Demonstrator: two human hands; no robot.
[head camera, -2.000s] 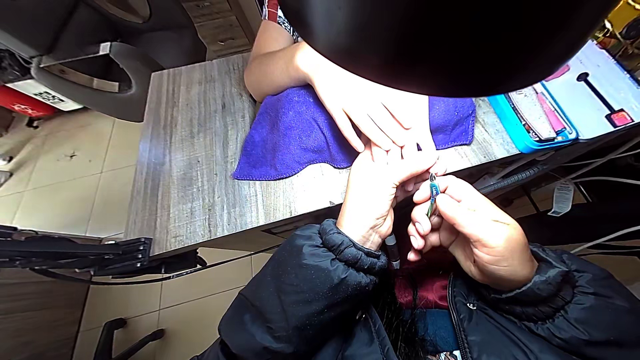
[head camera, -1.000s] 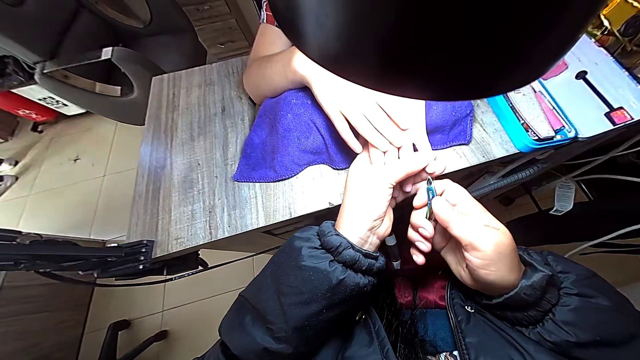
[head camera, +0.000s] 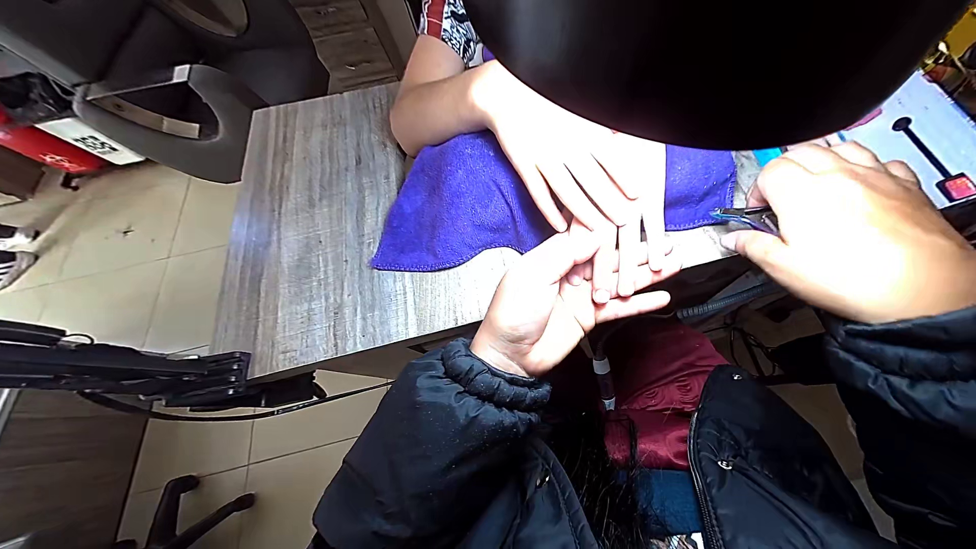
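Note:
My left hand (head camera: 537, 305) is palm up at the table's front edge, under another person's fingers (head camera: 614, 259), with the thumb against them. That person's hand (head camera: 568, 145) reaches down over a purple cloth (head camera: 450, 202). To the right, my right hand (head camera: 862, 229) holds cuticle nippers (head camera: 743, 219) with a bluish sheen. Their jaws point left, over the right end of the cloth and apart from the other person's fingers.
A wood-grain table (head camera: 305, 229) extends to the left. A black round shape (head camera: 709, 69) hides the upper middle. A black jointed arm (head camera: 114, 374) is at lower left, and a grey ribbed hose (head camera: 728, 299) runs below the table edge. A grey chair (head camera: 221, 99) stands at upper left.
My right hand has moved away to the right with the nippers, from close beside my left hand. My left hand's fingers are now more extended under the other person's fingers.

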